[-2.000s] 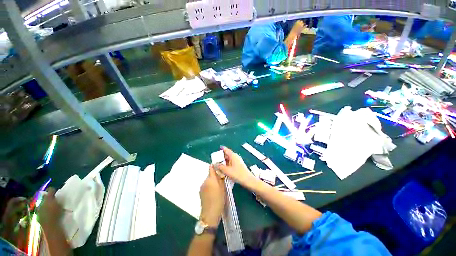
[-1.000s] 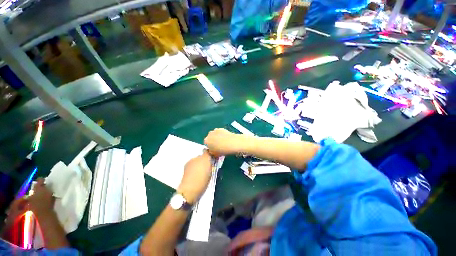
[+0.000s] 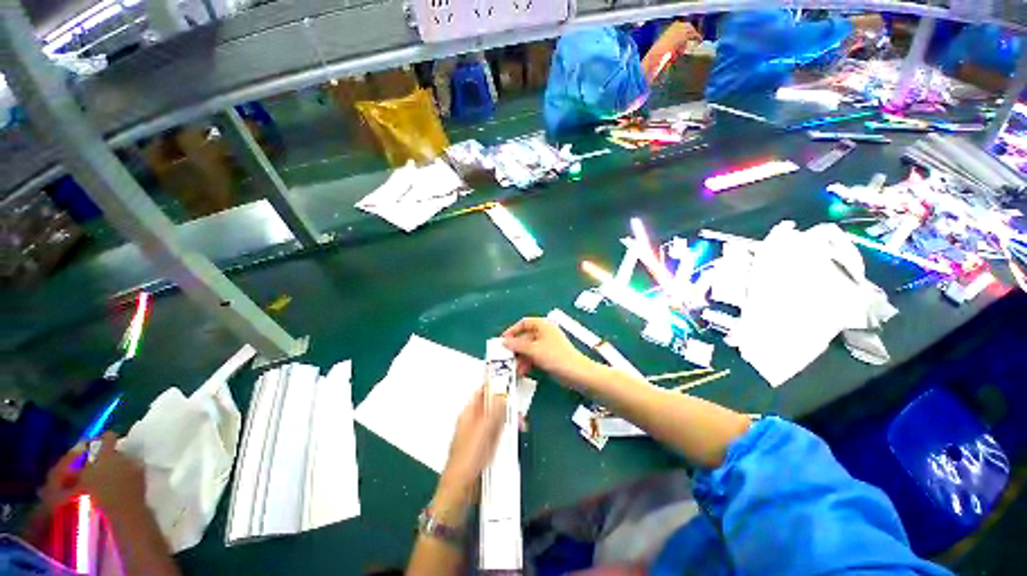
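A long white flat strip (image 3: 501, 495) stands lengthwise before me, with small dark marks near its top end. My left hand (image 3: 479, 433) is closed around its upper half. My right hand (image 3: 538, 347) pinches its top right edge with the fingertips. A white sheet (image 3: 419, 399) lies flat behind my left hand and is partly hidden by it. A stack of white strips (image 3: 295, 450) with dark lines lies to the left.
A tangle of glowing modules (image 3: 659, 287) lies right of centre beside crumpled white sheets (image 3: 794, 298). Thin tan sticks (image 3: 689, 377) lie by my right forearm. A grey metal post (image 3: 208, 264) stands at left. Another person's hands (image 3: 107, 484) work at far left.
The strip has turned from slanting to nearly upright in view, its marked face now showing. My right hand has moved from over the strip's top to its right edge. The camera view has shifted.
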